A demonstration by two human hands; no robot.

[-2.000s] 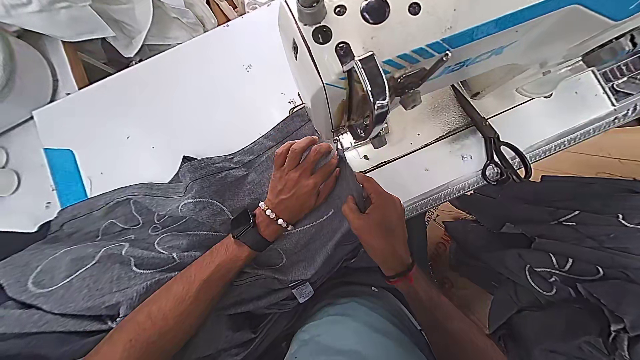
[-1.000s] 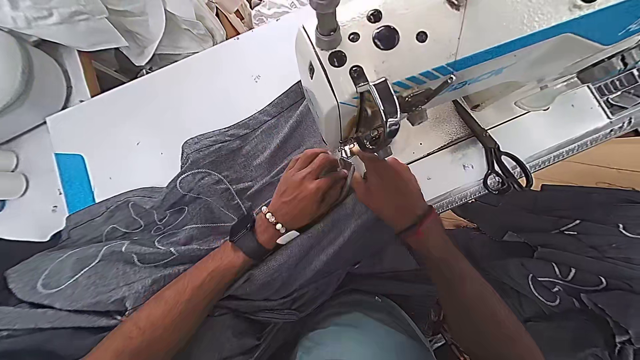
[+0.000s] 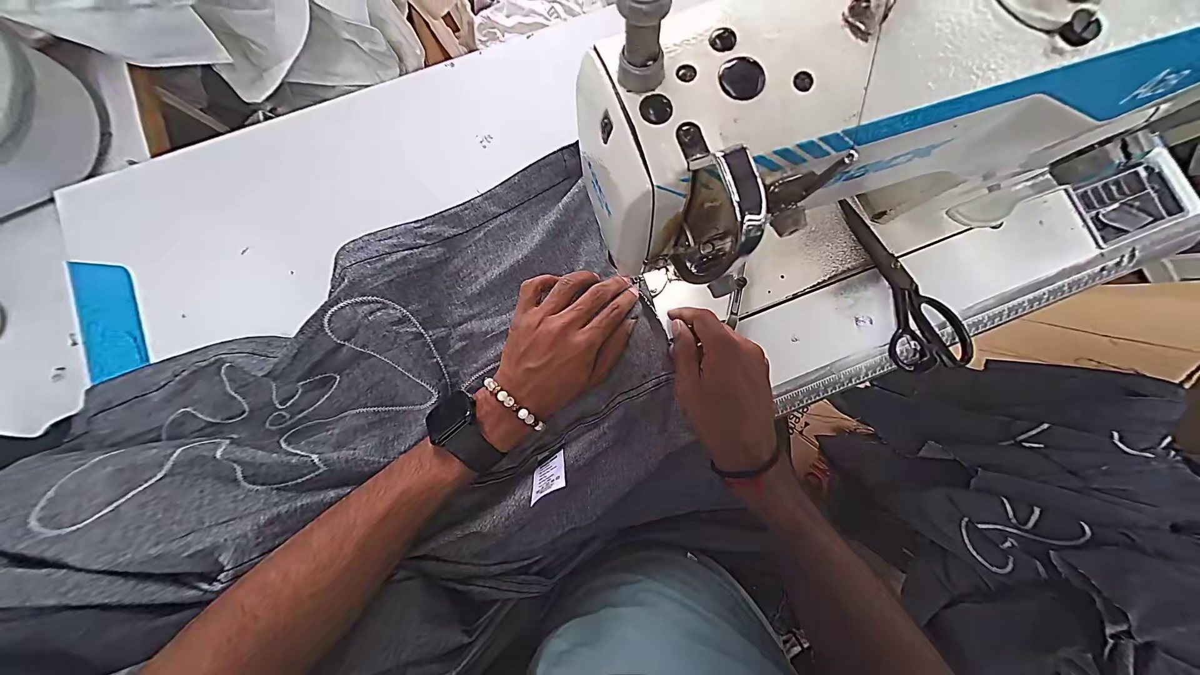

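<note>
A dark grey garment (image 3: 487, 272) with light stitched loops lies over the sewing table and my lap, its edge at the needle area of a white and blue industrial sewing machine (image 3: 750, 103). My left hand (image 3: 572, 337) lies flat on the cloth, fingertips by the presser foot (image 3: 647, 281), which is partly hidden. Just right of the foot, my right hand (image 3: 717, 375) pinches the garment's edge between thumb and curled fingers. A white label (image 3: 548, 478) with writing shows on the cloth below my left wrist.
Black-handled scissors (image 3: 909, 309) lie on the machine bed, right of the needle. More dark fabric pieces (image 3: 1012, 487) with pale stitching are heaped at the right over brown cardboard (image 3: 1097, 328). White fabric (image 3: 309, 47) is piled at the upper left, beyond the white tabletop (image 3: 375, 159).
My right hand has drawn back from beside the needle toward me, along the cloth's edge. My left hand has flattened out on the cloth. The white label has come into sight again.
</note>
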